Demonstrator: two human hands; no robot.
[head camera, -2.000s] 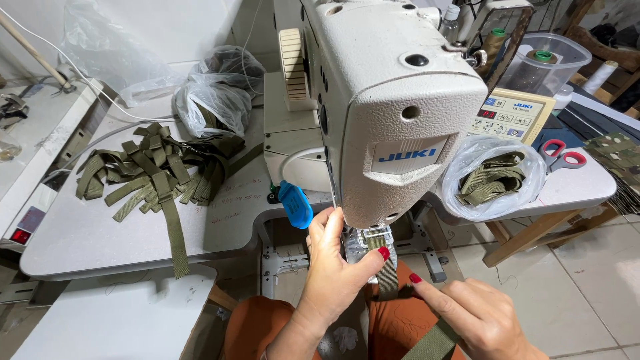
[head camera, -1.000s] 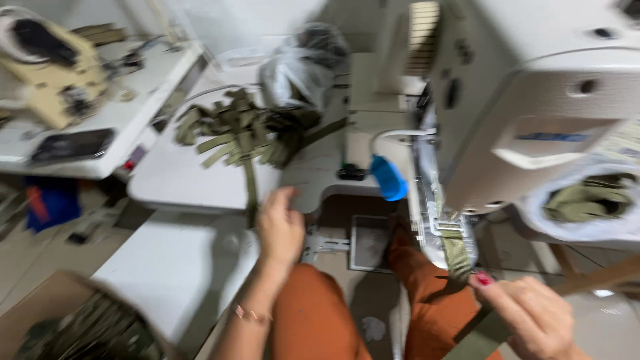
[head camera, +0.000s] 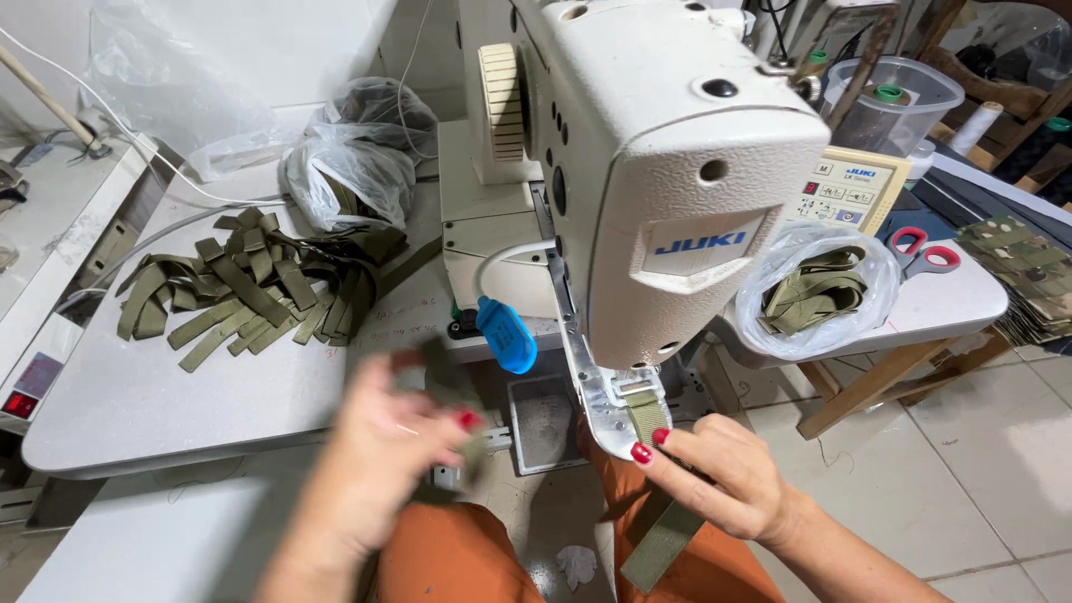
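My left hand (head camera: 394, 452), blurred, holds a strip of olive webbing (head camera: 456, 402) left of the sewing arm. My right hand (head camera: 720, 477) pinches another olive webbing strap (head camera: 646, 416) by thumb and finger; it lies on the metal plate (head camera: 615, 431) below the head of a white Juki sewing machine (head camera: 703, 193), and its loose end hangs over my orange-clad leg. At the far end of this strap is a metal clamp frame (head camera: 636, 385) under the head. A pile of cut olive webbing strips (head camera: 251, 285) lies on the white table at the left.
A clear plastic bag (head camera: 352, 167) stands behind the pile. A blue tag (head camera: 506, 335) hangs beside the machine arm. To the right are a bag of olive webbing (head camera: 816, 293), red-handled scissors (head camera: 921, 251), a control panel (head camera: 846, 188), a plastic tub (head camera: 896, 105) and camouflage fabric (head camera: 1022, 268).
My left hand has left the machine's clamp area, where it was two seconds ago, and now has a webbing strip in it. My right hand remains at the strap by the plate.
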